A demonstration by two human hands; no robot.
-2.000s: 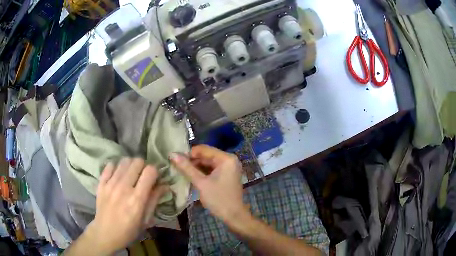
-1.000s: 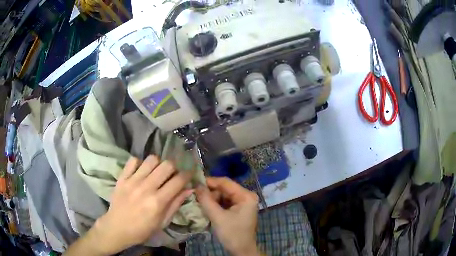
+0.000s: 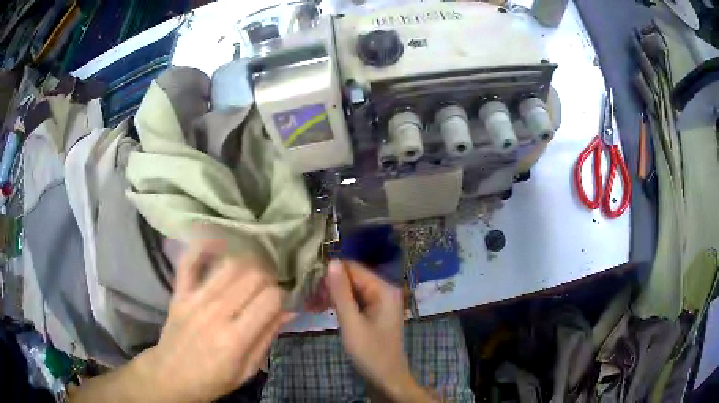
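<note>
The pale green fabric lies bunched left of the overlock machine, with taupe cloth behind and beside it. Its right edge runs to the presser foot area below the purple-yellow label. My right hand pinches the fabric's near edge in front of the needle area, thumb and finger together. My left hand is blurred over the near part of the cloth, fingers bent; whether it grips the cloth is unclear.
Red-handled scissors lie right of the machine. A blue tray with trimmings sits at the table's front edge, near a small black disc. Off-white garment pieces lie at the left. Long green-grey cloth hangs at the right.
The camera view has shifted, so the machine sits further right. The green fabric has been spread and lies less gathered under my hands. My left hand has moved back from the fabric beside my right hand.
</note>
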